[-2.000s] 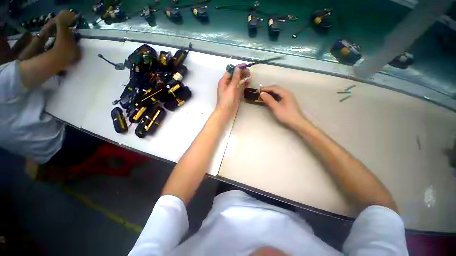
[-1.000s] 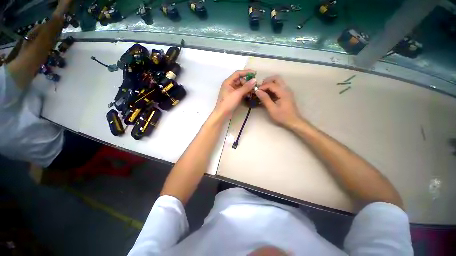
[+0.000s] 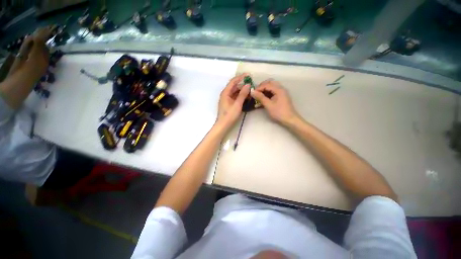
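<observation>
My left hand [image 3: 231, 102] is closed on a small green circuit board [image 3: 248, 80], which shows at its fingertips. My right hand [image 3: 274, 102] meets it from the right, its fingertips close to the board and on the black unit housing [image 3: 248, 105]. The housing is partly hidden under the fingers. A thin dark lead [image 3: 240, 132] hangs from it towards me over the bench. The fingers hide where board and housing meet. A heap of black-and-yellow units [image 3: 132, 101] lies left of my hands.
Short green strips [image 3: 334, 85] lie right of my hands on the bench [image 3: 303, 167]. Units [image 3: 273, 20] sit on the green belt [image 3: 227, 28] beyond. A pale metal post [image 3: 379, 35] slants across the upper right. Another person's arm [image 3: 26, 73] reaches in at left.
The lead pointed away from me earlier and now hangs towards me. My hands have come together at the board and housing. The view has shifted slightly. The other person's arm has moved.
</observation>
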